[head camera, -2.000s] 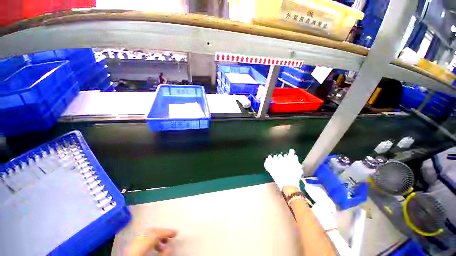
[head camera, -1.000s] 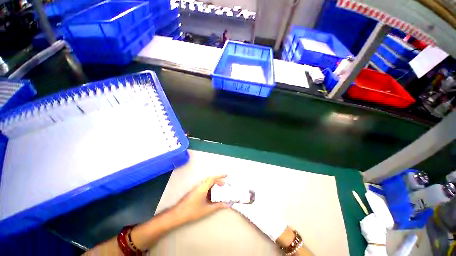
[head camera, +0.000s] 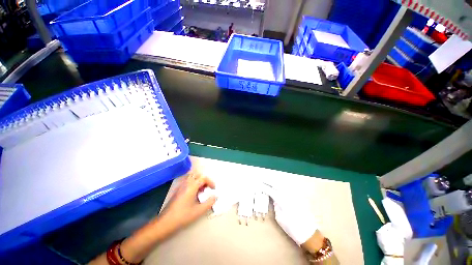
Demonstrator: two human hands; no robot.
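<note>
Several white plastic units (head camera: pixel 245 206) lie side by side on the tan work sheet (head camera: pixel 331 207), their thin pins pointing towards me. My bare left hand (head camera: pixel 192 197) grips a white unit (head camera: pixel 208 195) at the left end of the group. My right hand (head camera: pixel 291 213), in a white glove, is at the right end of the group with its fingertips at the units; white on white hides whether it grips one. The blue tray (head camera: pixel 98 194) at left holds rows of white units along its back and right sides on a white liner.
A green conveyor belt (head camera: pixel 248 121) runs behind the sheet. A small blue bin (head camera: pixel 251 87) stands across it, with a red bin (head camera: pixel 396 85) and stacked blue crates (head camera: pixel 103 36) beyond. A white cloth (head camera: pixel 389 239), a thin stick (head camera: pixel 377 209) and bottles (head camera: pixel 449 204) are at right.
The hands have moved apart; the white units, earlier bunched between them, are now spread side by side on the sheet with pins showing. The view has shifted slightly.
</note>
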